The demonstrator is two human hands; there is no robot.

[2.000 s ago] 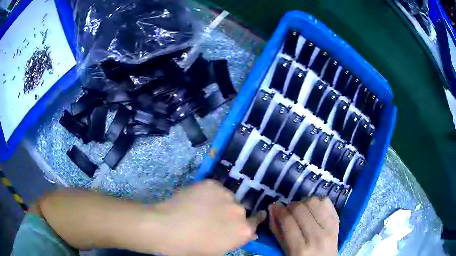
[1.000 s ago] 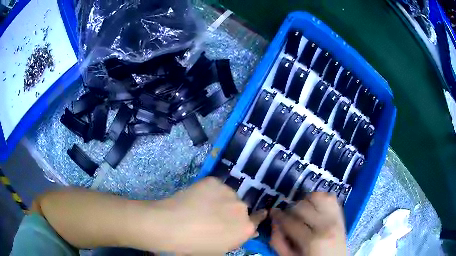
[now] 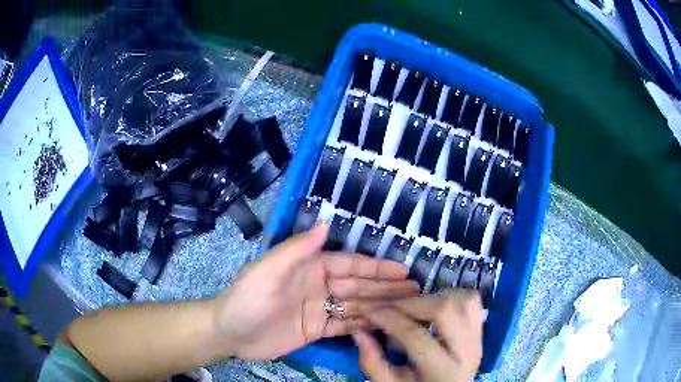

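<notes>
My left hand [image 3: 280, 302] is palm up over the lower left of the large blue tray [image 3: 543, 201]. A few small shiny metal pieces [image 3: 334, 305] rest in its palm. My right hand [image 3: 442, 330] is beside it, slightly blurred, fingers bent and reaching to the left hand's fingers; whether it pinches anything is not visible. Black curved parts [image 3: 403, 203] stand in rows in the tray, with small bright dots at their upper ends and white strips between them. The hands hide the tray's lowest row.
A loose heap of black parts [image 3: 187, 194] lies left of the tray, below a clear plastic bag [image 3: 142, 89]. A white-bottomed blue tray [image 3: 26, 149] with a pile of tiny metal pieces [image 3: 49, 171] is far left. A torn white sheet [image 3: 590, 328] lies at right.
My left hand has turned palm up, showing the metal pieces. My right hand has moved against its fingers. The view has shifted, so the large tray sits further left.
</notes>
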